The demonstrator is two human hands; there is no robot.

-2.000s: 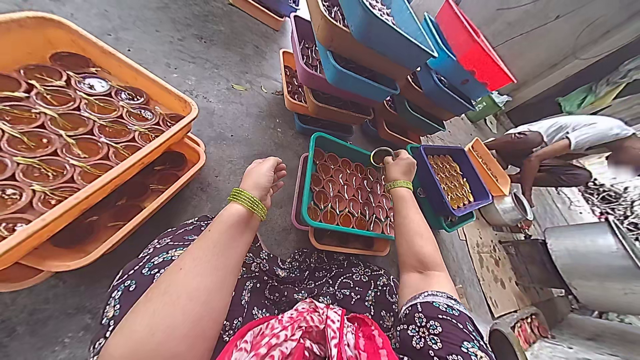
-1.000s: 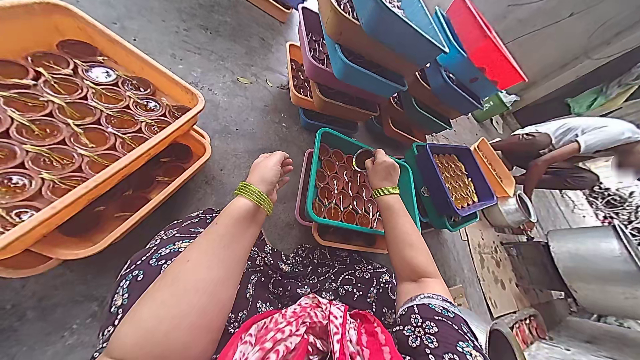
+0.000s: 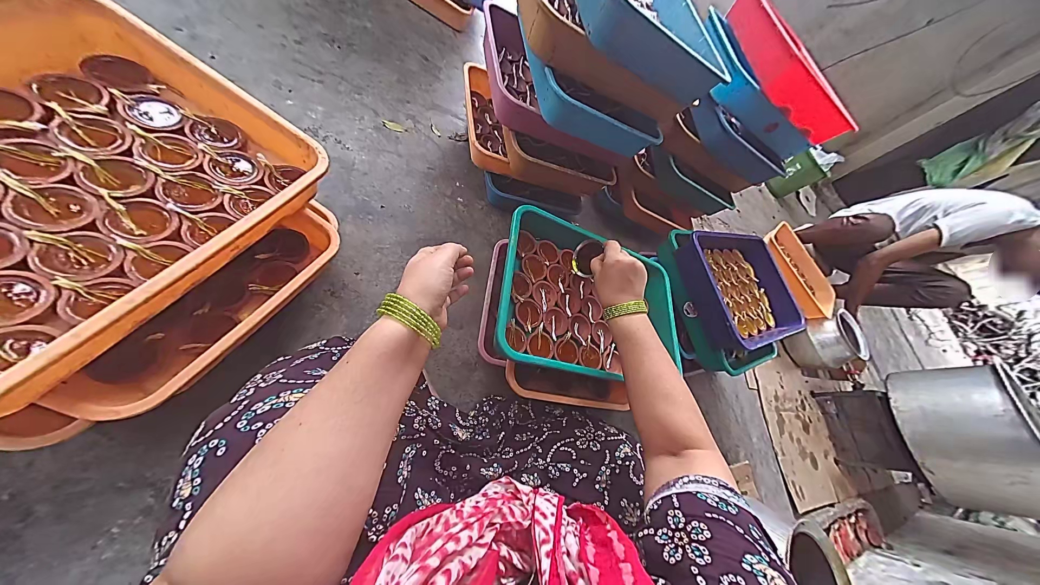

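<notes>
My right hand (image 3: 620, 276) grips a small round cup (image 3: 587, 257) with a dark inside, above the upper part of a green plastic tray (image 3: 671, 325). Rows of small clay cups (image 3: 556, 307) with pale wicks fill that tray. My left hand (image 3: 439, 278) is raised just left of the tray, its fingers loosely curled, with nothing seen in it. The green tray rests on a pink tray (image 3: 490, 313) and an orange tray (image 3: 569, 392). Both wrists wear yellow-green bangles.
Stacked orange trays (image 3: 313, 175) of clay cups stand at left. Tall stacks of coloured tubs (image 3: 650, 65) rise behind. To the right are a purple tray (image 3: 776, 276) of yellowish cups, a small metal pot (image 3: 825, 341), a large metal pot (image 3: 946, 431) and a bent-over person (image 3: 934, 244).
My right hand has moved with the small cup from the tray's upper right corner toward the left. My left hand stays raised beside the tray.
</notes>
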